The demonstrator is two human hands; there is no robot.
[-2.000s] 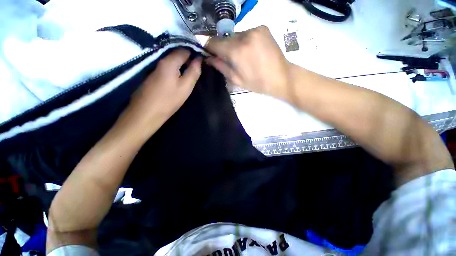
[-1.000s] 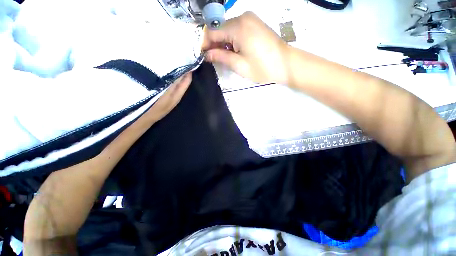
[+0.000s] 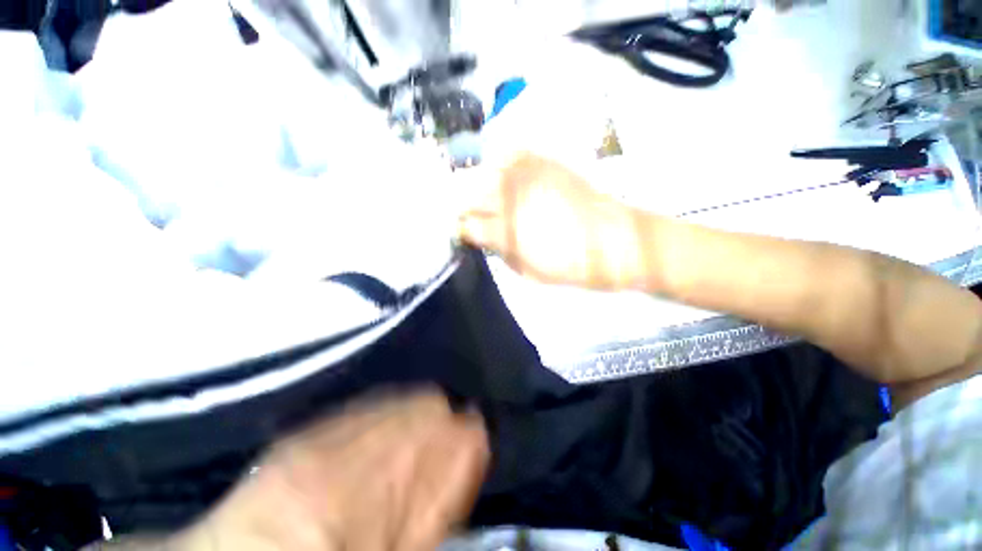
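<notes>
Black fabric runs from the sewing machine's needle area over the table edge and my lap. A white trim line with a dark strip beside it follows its upper edge. A broad white cloth lies beyond it on the left. My right hand pinches the fabric edge just in front of the machine parts, overexposed. My left hand is blurred, over the black fabric low in the view and apart from the trim; its fingers look curled, and I cannot tell whether it holds anything.
Black scissors lie on the white table behind my right hand. A cluster of small dark tools is at the right, below a metal mechanism. A ruler strip runs along the table's front edge.
My left hand has left the trim edge and moved down toward my body. My right hand still holds the fabric edge. The camera view has shifted, showing more behind the machine.
</notes>
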